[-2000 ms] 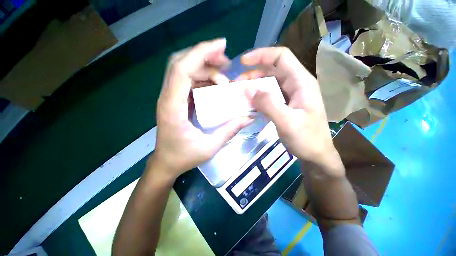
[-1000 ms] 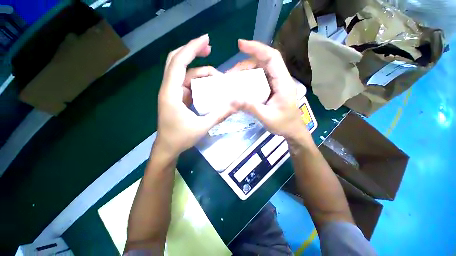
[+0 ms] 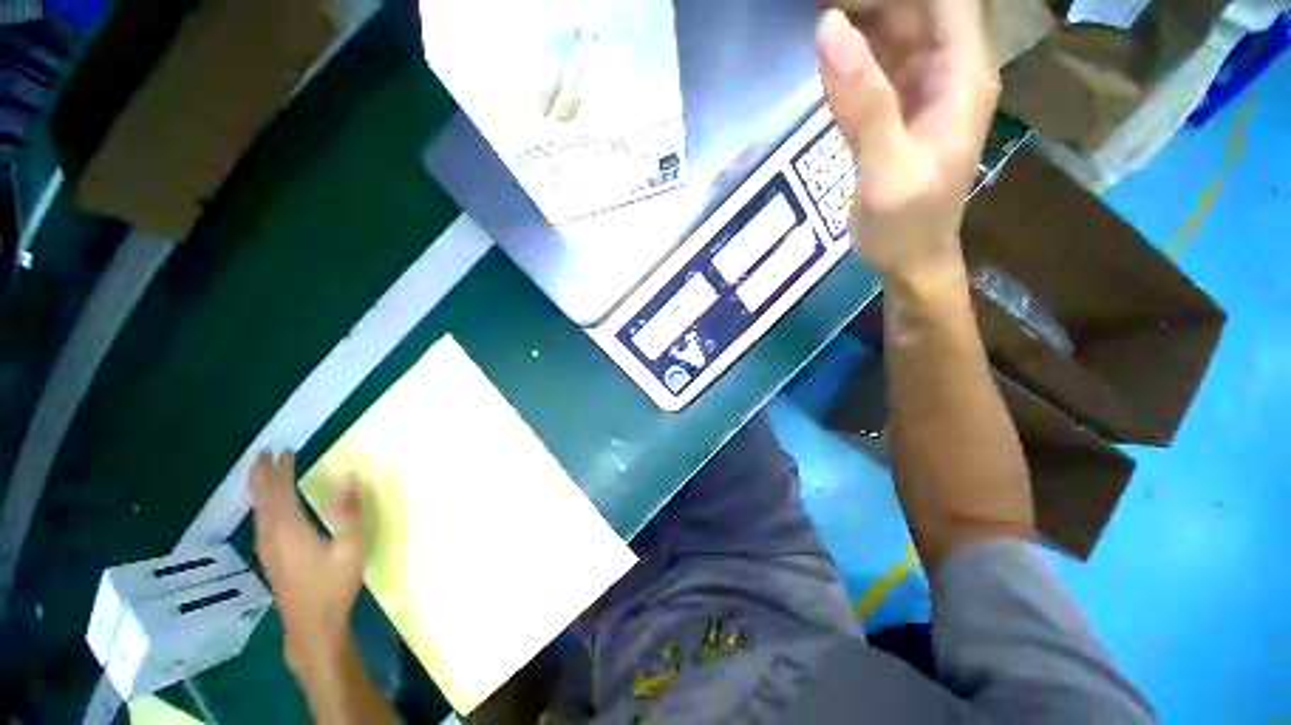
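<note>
A white carton [image 3: 566, 99] with a slim product drawing is over the scale's metal platform [image 3: 623, 269], cut by the top edge. The pale yellow sticker sheet [image 3: 489, 545] lies flat on the green bench. My left hand [image 3: 305, 545] is at the sheet's left edge, fingers apart, thumb over the sheet; nothing shows in it. My right hand [image 3: 920, 121] is raised right of the scale, thumb apart from blurred fingers partly cut by the top edge; nothing shows in it. Two white cartons [image 3: 177, 616] with black bars stand side by side at the lower left.
The scale's front panel [image 3: 722, 283] faces the bench edge. Open brown boxes [image 3: 1090, 312] are below that edge at right. A brown box with crumpled paper [image 3: 1097, 71] is at the upper right. A pale rail [image 3: 361, 333] crosses the bench. A brown box [image 3: 184, 135] is at the upper left.
The carton formerly between both hands is no longer held. My left hand has moved down-left to the sheet, my right hand up-right. The view has shifted, showing the lower-left cartons and more sheet.
</note>
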